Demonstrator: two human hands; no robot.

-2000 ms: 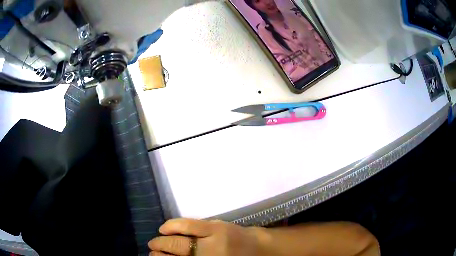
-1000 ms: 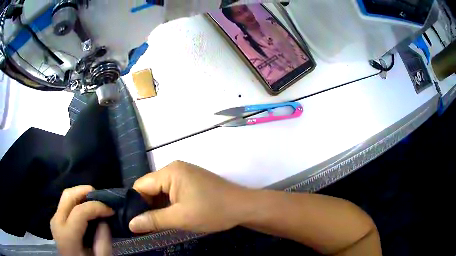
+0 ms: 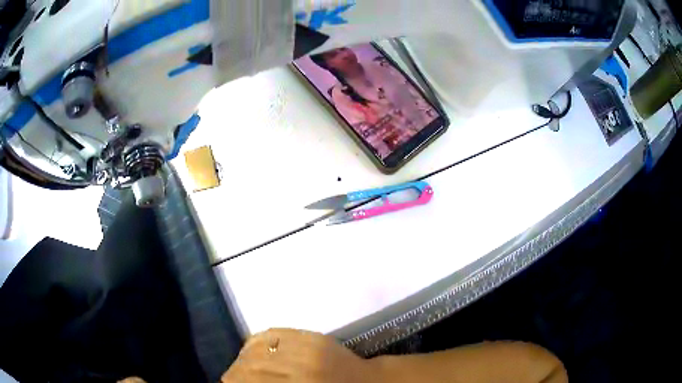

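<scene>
A dark garment piece (image 3: 82, 299) lies at the left, with a pinstriped strip (image 3: 182, 247) running from the needle area down to the bottom edge. The strip's top end is under the silver parts of the sewing machine (image 3: 142, 168). My right hand (image 3: 288, 360) is at the bottom edge, beside the strip's lower end; its fingers are mostly cut off, so its grip cannot be told. Only a sliver of my left hand (image 3: 131, 380) shows at the bottom edge, by the dark cloth.
Thread snips (image 3: 374, 203) with blue and pink handles lie on the table right of the strip. A lit smartphone (image 3: 374, 105) lies behind them. A tan square (image 3: 202, 167) sits near the needle area. A measuring tape (image 3: 464, 288) follows the front edge. A blurred pale band crosses the machine head.
One second ago both hands held a bunched end of the cloth; now they are lower, mostly out of view, and the strip lies longer. The camera view has shifted, showing more of the machine head.
</scene>
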